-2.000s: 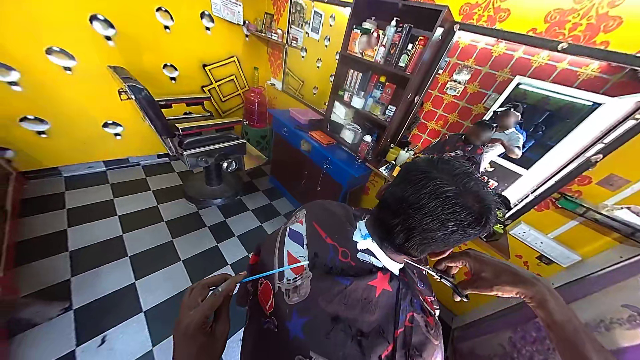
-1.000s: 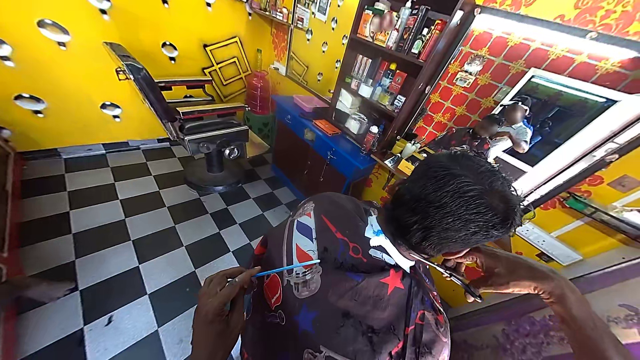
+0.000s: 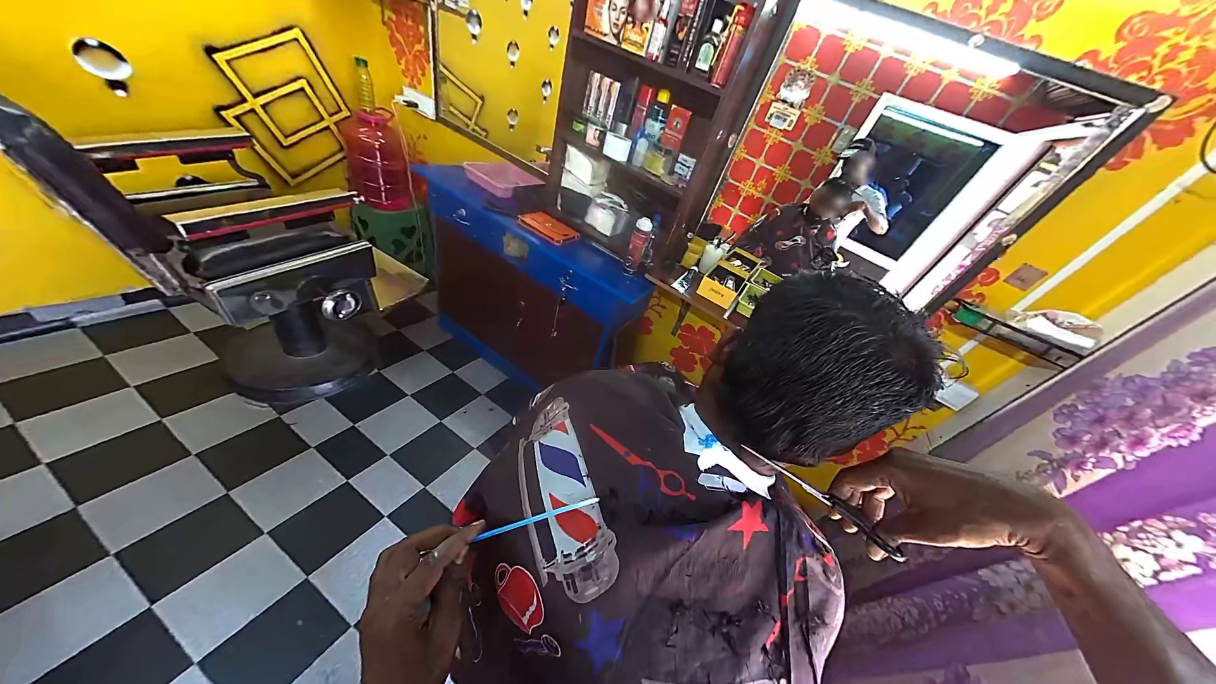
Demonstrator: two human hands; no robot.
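Pinched in my left hand (image 3: 418,594) is a thin blue comb (image 3: 537,520), held over the back of a dark printed barber's cape (image 3: 674,579). My right hand (image 3: 912,503) grips the handles of a pair of scissors (image 3: 860,522), whose blades lie along the nape of a seated person with short black hair (image 3: 831,366). Whether the blades are spread is hard to tell. A white neck strip (image 3: 717,451) is tucked at the cape's collar. Loose hair clippings lie on the cape.
A barber's chair (image 3: 285,256) stands at left on a checkered floor (image 3: 233,475). Beyond the person are a blue cabinet (image 3: 541,275), a shelf unit of bottles (image 3: 655,85), a counter box (image 3: 727,285) and a tilted wall mirror (image 3: 807,104). A purple floral curtain (image 3: 1130,446) hangs at right.
Both hands keep their hold on the comb and scissors. The scissors stay at the nape; the comb remains over the back of the cape.
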